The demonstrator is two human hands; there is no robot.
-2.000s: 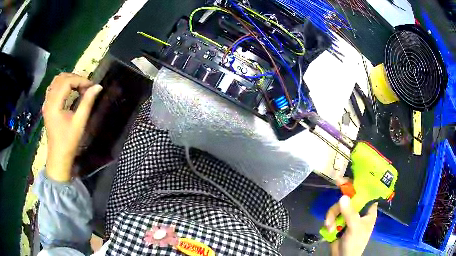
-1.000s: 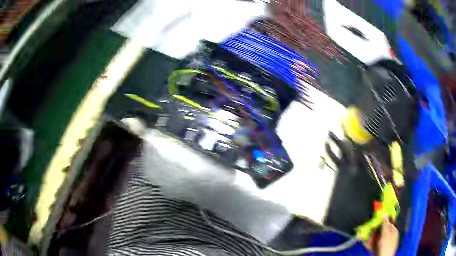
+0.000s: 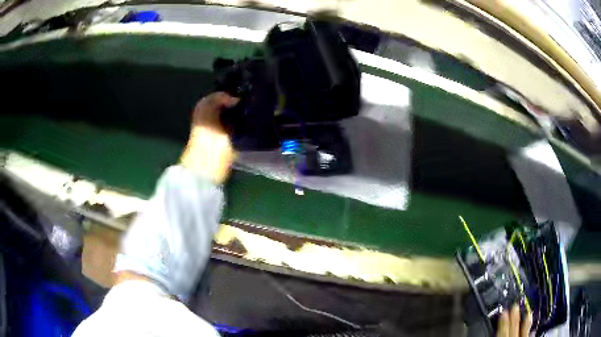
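A black housing (image 3: 313, 79) lies on a white sheet on the green conveyor belt, blurred. A small black cover (image 3: 327, 153) with a bright blue component (image 3: 290, 146) is beside its near edge. My left hand (image 3: 214, 128) is at the housing's left side, thumb and fingers around its dark edge. A second black housing (image 3: 491, 280) with yellow-green wires (image 3: 471, 238) is at the lower right. The fingers of my right hand (image 3: 514, 321) touch its near edge. The rest of that hand is cut off by the frame. The soldering gun is not in view.
The green belt (image 3: 283, 220) runs across the view, with a worn pale edge (image 3: 316, 261) on the near side. A white sheet (image 3: 385, 141) lies under the first housing. Another pale sheet (image 3: 543, 181) is at the right. A blue object (image 3: 56, 306) is at the lower left.
The view has swung left to the belt. My left hand, out of view one second ago, is now at a housing there. My right hand no longer shows the soldering gun and touches the wired housing.
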